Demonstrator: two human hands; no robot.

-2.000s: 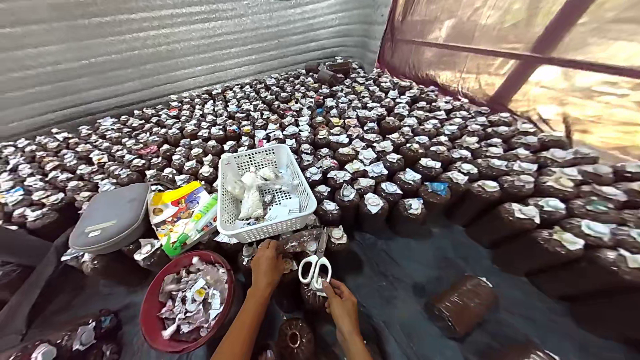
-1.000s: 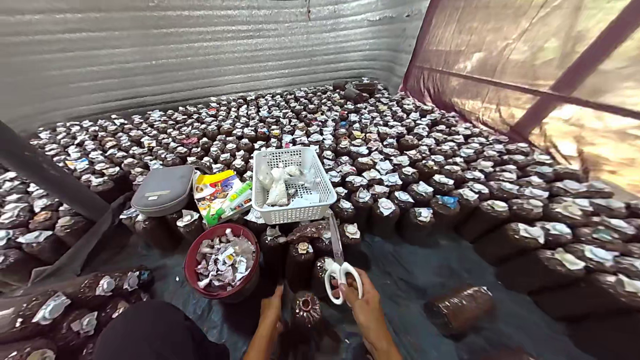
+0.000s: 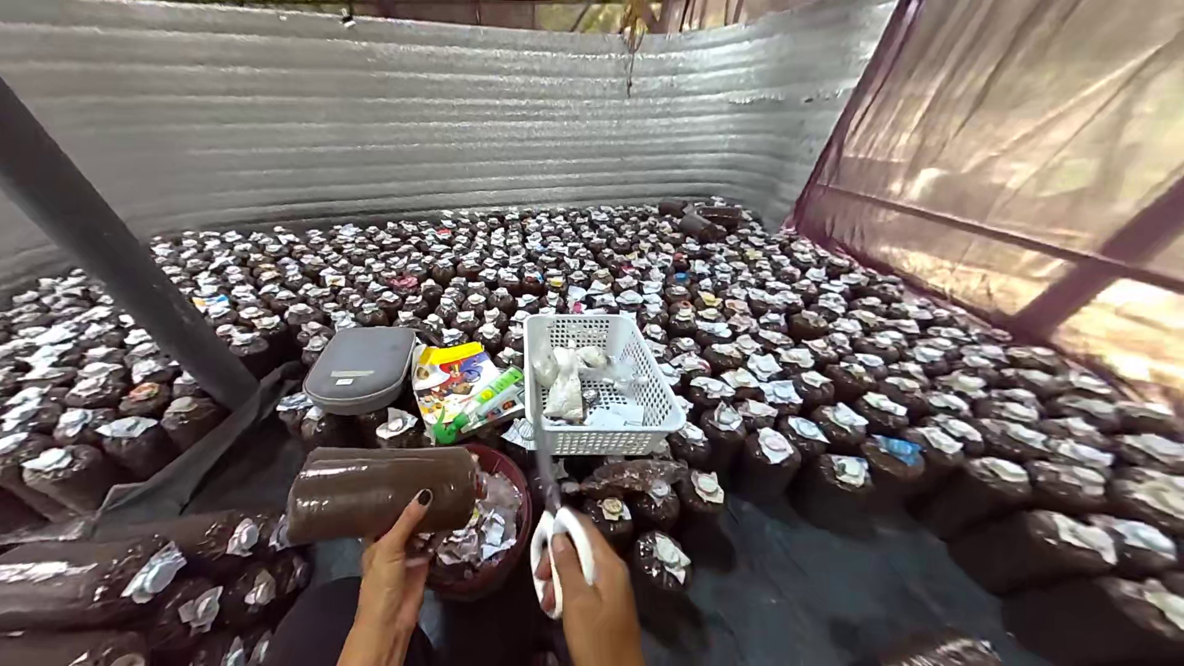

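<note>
My left hand (image 3: 393,564) holds a brown-filled clear plastic bag (image 3: 379,492), a cylinder lying on its side, with its right end over a dark red tub (image 3: 518,546) of paper and plastic scraps. In my right hand (image 3: 587,583) are white-handled scissors (image 3: 555,527), fingers through the handles and blades pointing up and away, blurred. Behind the scissors a white perforated plastic basket (image 3: 606,442) holds small clear bags of whitish material and paper pieces. To its left lie a colourful printed packet (image 3: 458,379) and a grey zippered case (image 3: 361,365), both on top of the bags.
Rows of upright brown-filled bags (image 3: 772,453) with paper-covered tops fill the floor up to a silvery foil wall (image 3: 444,120). More filled bags (image 3: 83,573) lie at the lower left. A dark slanted pole (image 3: 120,240) stands left, and a mesh screen (image 3: 999,157) is at right.
My left hand has lifted a filled bag and brought it sideways to the tub; a second ago it was low beside an upright bag. The scissors stay in my right hand. The view has swung up and left.
</note>
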